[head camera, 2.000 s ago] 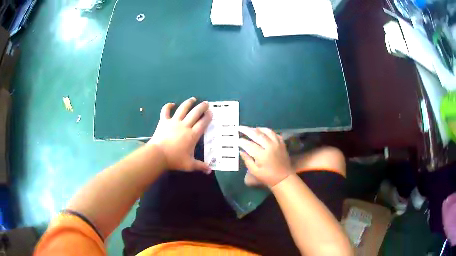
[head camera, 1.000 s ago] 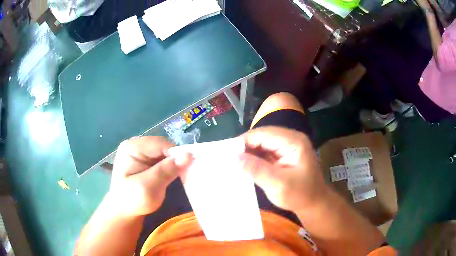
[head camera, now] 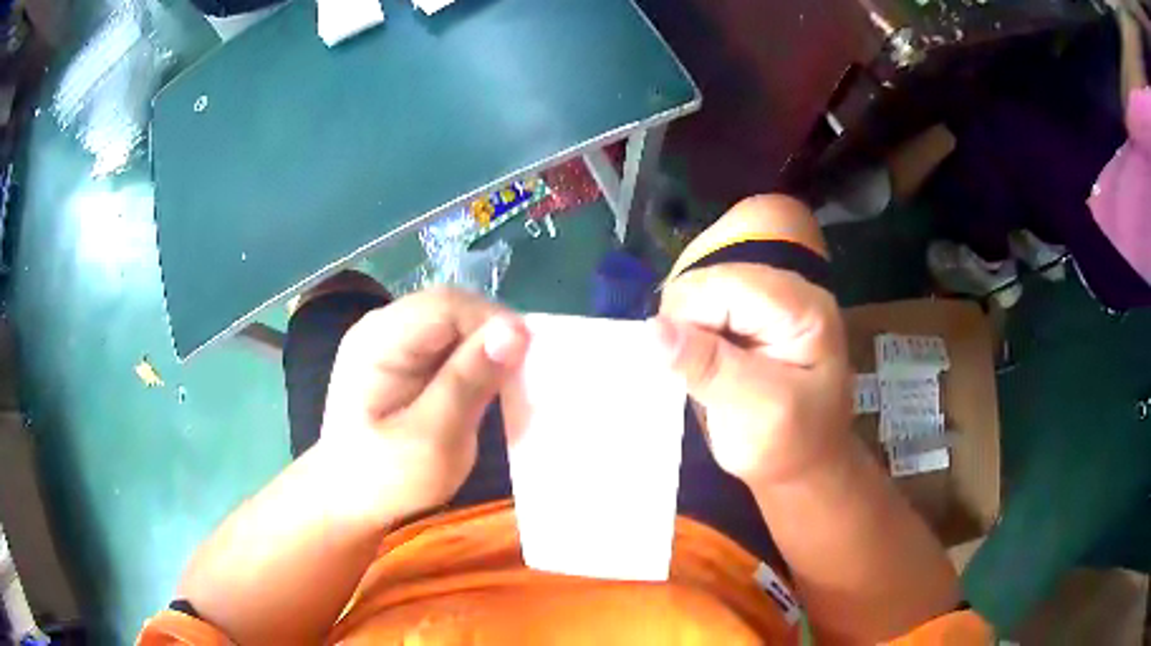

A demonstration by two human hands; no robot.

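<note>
A white instruction sheet (head camera: 596, 454) hangs over my lap, its visible side blank. My left hand (head camera: 423, 391) pinches its upper left corner between thumb and fingers. My right hand (head camera: 757, 379) pinches its upper right corner. The sheet's top edge is fairly straight between the hands and its lower end reaches my orange shirt. I cannot tell how many layers it has.
The green folding table (head camera: 417, 139) stands ahead to the left, with a white pile of folded leaflets (head camera: 347, 18) at its far edge. An open brown carton (head camera: 966, 423) holding folded leaflets (head camera: 911, 401) is on the floor at right. A seated person (head camera: 1010, 189) is beyond it.
The printed panel was over the table edge between my hands; then the view turned right and both hands held a blank-sided sheet over my lap. Since then the sheet has been lifted slightly and looks flatter.
</note>
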